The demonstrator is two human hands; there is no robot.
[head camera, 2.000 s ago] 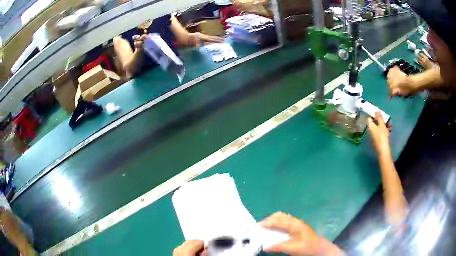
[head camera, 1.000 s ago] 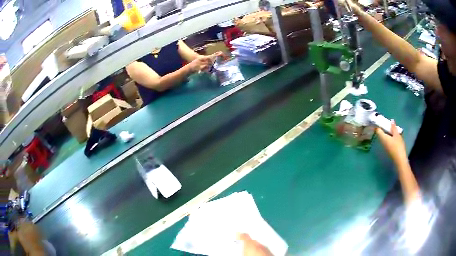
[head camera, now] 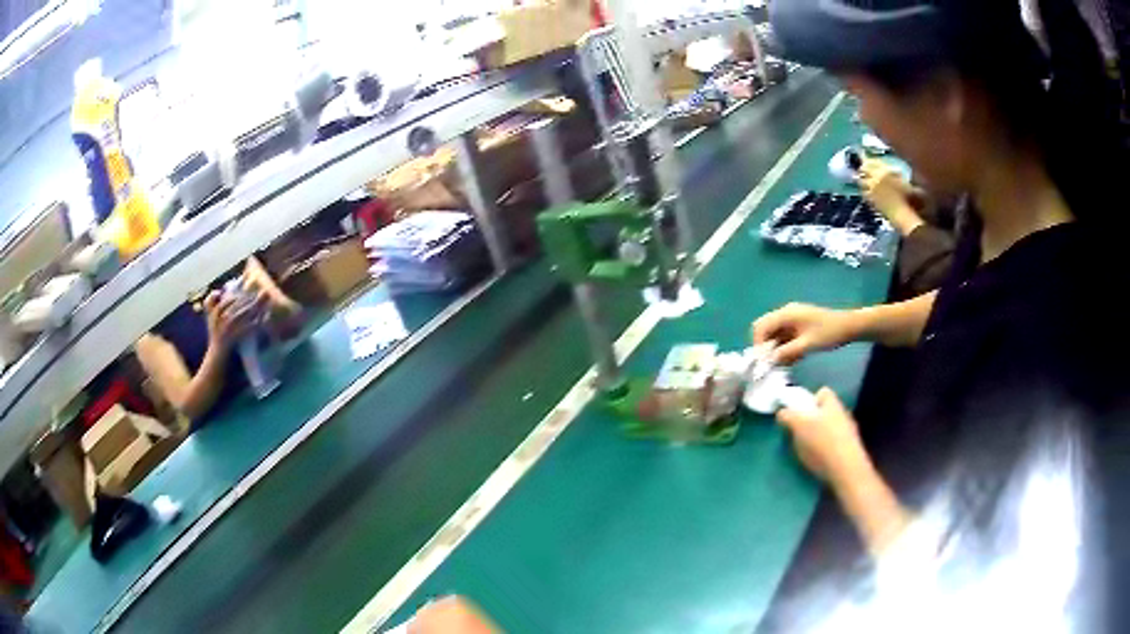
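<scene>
One hand, by its angle my right hand, shows at the bottom edge, blurred and mostly cut off. A sliver of a white sheet shows at its fingertips; whether the hand grips it cannot be told. My left hand is not in view. Ahead, a coworker's two hands hold a small white device beside the brownish fixture of the green hand press.
The dark green conveyor belt runs along the left behind a pale rail. A coworker sits close on the right. Black parts in clear plastic lie beyond the press. Another person is opposite, below a cluttered shelf.
My view has turned right, so the white sheets have almost left the picture. The coworker's far hand has come down from the press lever to the white device, now off the fixture.
</scene>
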